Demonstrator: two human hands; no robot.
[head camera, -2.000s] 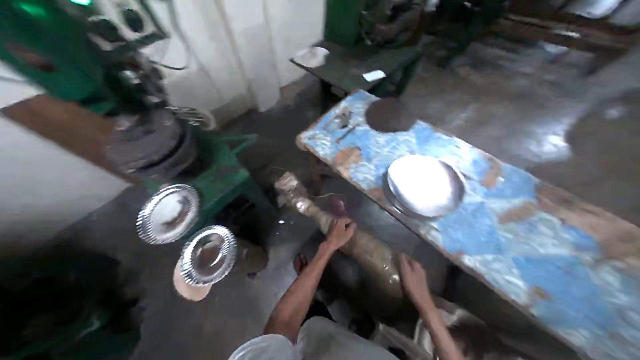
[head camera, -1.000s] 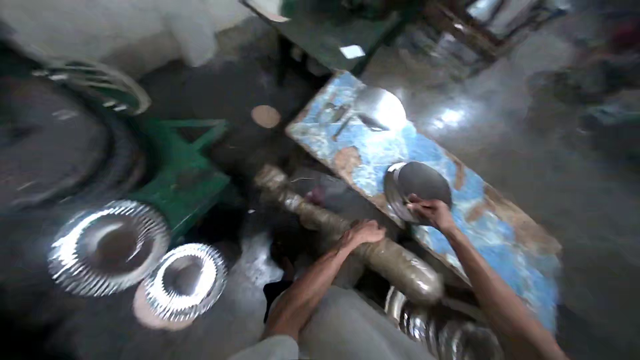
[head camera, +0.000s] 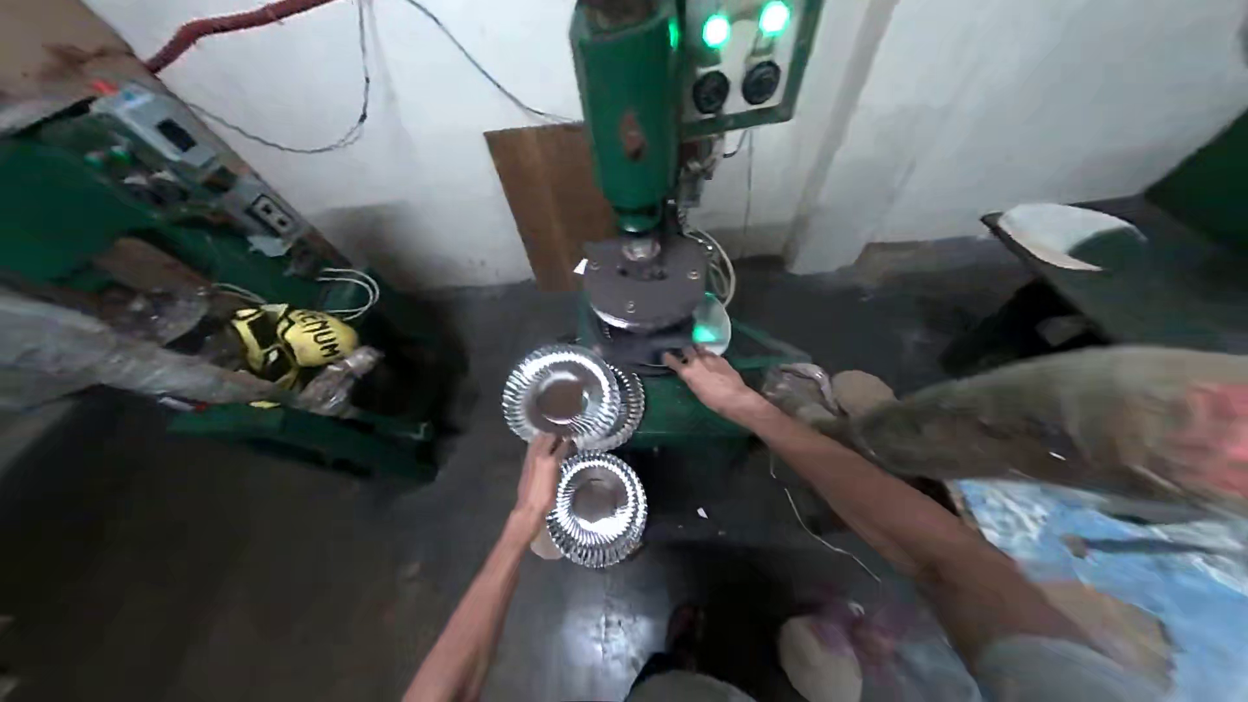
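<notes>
My left hand (head camera: 542, 478) pinches the near rim of a fluted foil plate (head camera: 563, 395), which overlaps other fluted foil at its right. Just below it, a stack of fluted foil plates (head camera: 597, 509) stands beside my left wrist. My right hand (head camera: 710, 378) reaches to the front right edge of the lower die (head camera: 639, 346) of a green press (head camera: 634, 136); its fingertips are partly hidden, and whether they grip anything cannot be told. The round upper die (head camera: 643, 283) hangs close above. A pale round disc (head camera: 712, 325) shows behind the right hand.
A plastic-wrapped roll (head camera: 1033, 419) lies at the right, over a blue patterned table (head camera: 1102, 565). Another green machine (head camera: 292, 429) with a yellow object (head camera: 317, 336) stands left. A thin wire (head camera: 829, 541) trails near the floor. A dark table (head camera: 1150, 283) is at the far right.
The view has swung left to the press. My left hand has left the wrapped roll and is now at a foil plate. My right hand has moved from the round pan on the blue table to the press die.
</notes>
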